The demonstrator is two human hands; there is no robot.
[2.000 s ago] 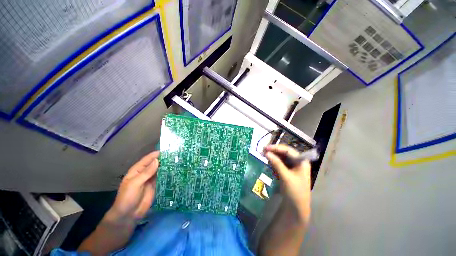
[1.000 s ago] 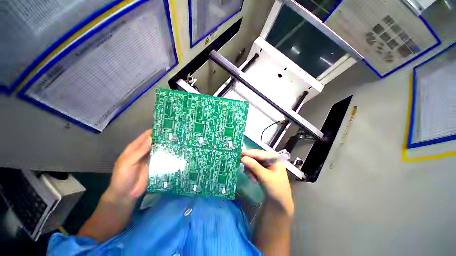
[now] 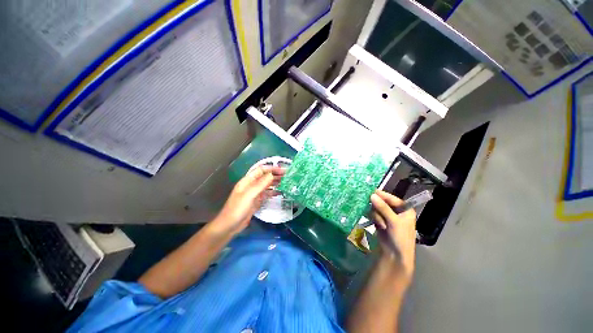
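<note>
The green PCB panel (image 3: 335, 182) is held tilted over the front conveyor rail, with bright glare on its far part. My left hand (image 3: 253, 188) grips its left edge. My right hand (image 3: 393, 218) holds its right edge and also a slim pale stick, maybe a marker pen (image 3: 416, 200). A white component reel (image 3: 278, 209) lies on the green surface (image 3: 250, 156), partly hidden by my left hand and the panel.
Conveyor rails (image 3: 272, 128) bridge the gap between the machines, with a white plate (image 3: 383, 97) beyond. A yellow sticker (image 3: 358, 239) is below the panel. A keyboard (image 3: 62, 257) is lower left. Record sheets (image 3: 156, 97) hang on the machine sides.
The panel has moved forward and right, away from my body to over the rail, and has turned. Both hands moved with it. The white reel has come into view.
</note>
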